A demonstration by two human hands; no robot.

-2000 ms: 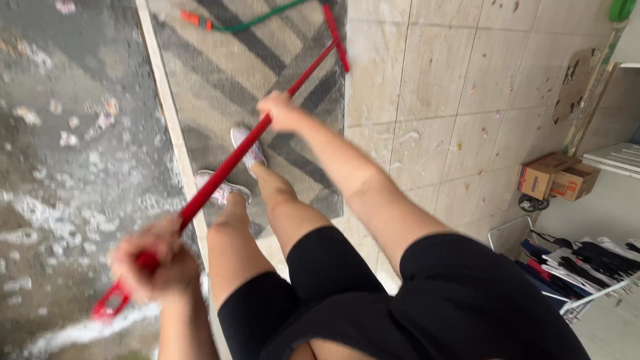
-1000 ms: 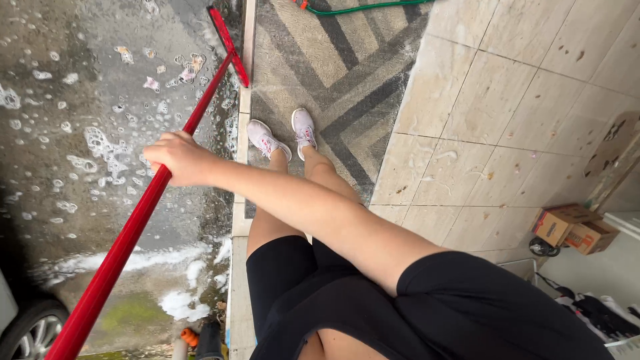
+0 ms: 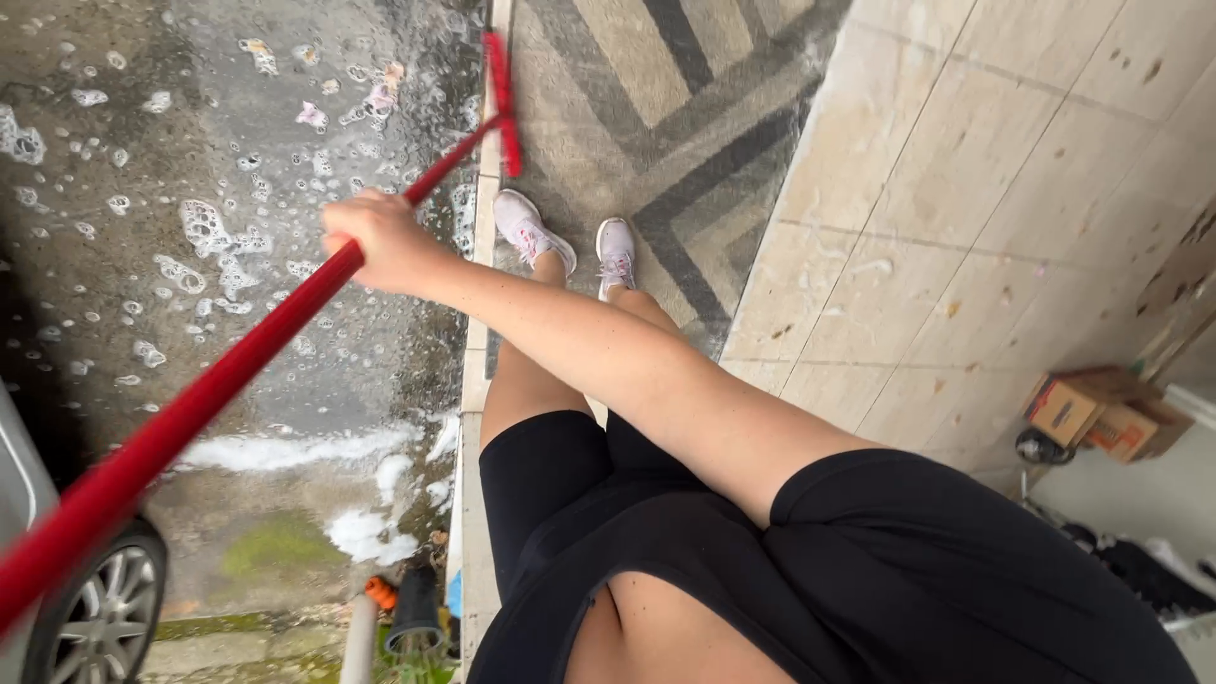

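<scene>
My right hand [image 3: 391,242] is closed around the long red handle [image 3: 233,380] of a broom or squeegee, part way along the pole. Its narrow red head [image 3: 503,104] lies across the pale curb edge and the left border of a grey and beige patterned rug [image 3: 617,133], just beyond my left shoe [image 3: 532,233]. The near end of the handle runs out of the frame at lower left, and my left hand is out of sight. My right shoe [image 3: 616,255] stands on the rug. Soap foam [image 3: 223,237] dots the wet concrete to the left.
A car wheel [image 3: 104,608] is at lower left, near a dark pot [image 3: 415,608] and a pale pipe [image 3: 360,641]. Beige tiles [image 3: 912,275] with scattered debris extend right of the rug. Cardboard boxes [image 3: 1107,413] stand at the far right.
Two seconds ago both hands were on the handle, with the red head at the rug's far right side. One second ago the head was over the concrete beside the curb; it now overlaps the rug.
</scene>
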